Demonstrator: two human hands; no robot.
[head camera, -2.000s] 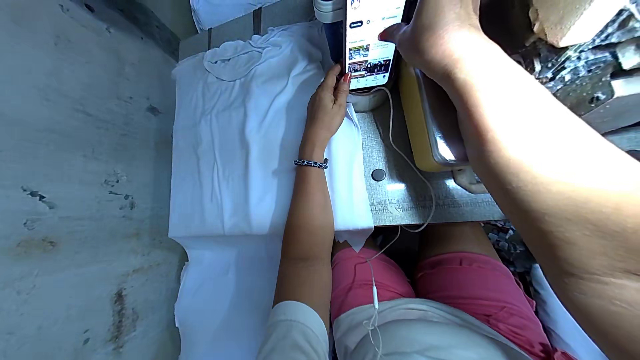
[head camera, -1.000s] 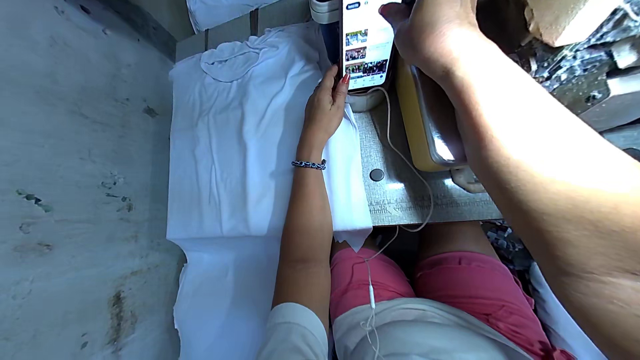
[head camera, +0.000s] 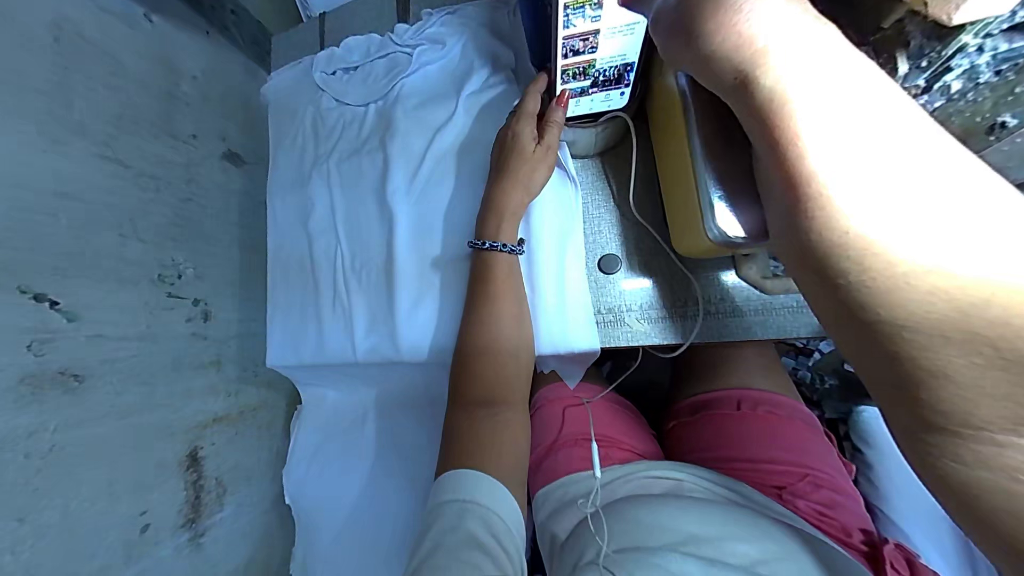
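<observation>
A smartphone (head camera: 602, 56) with a lit screen stands tilted at the top middle, a white earphone cable (head camera: 658, 232) running from its lower end. My left hand (head camera: 528, 144) grips the phone's lower left edge between thumb and fingers. At the phone's upper right is my right hand (head camera: 712, 32), cut off by the top of the view; its fingertips are partly hidden at the screen. White fabric garments (head camera: 360, 208) lie on the table under and beside my left forearm.
A sewing machine with a yellow side (head camera: 676, 168) stands right of the phone on a grey table with ruler marks (head camera: 640, 320). A round dark disc (head camera: 610, 264) is set near the table's front. A stained wall (head camera: 128, 240) borders the left side. Cluttered scraps lie at upper right.
The list on the phone's screen has scrolled to other pictures. My left hand stays on the phone, and my right hand remains beside the screen.
</observation>
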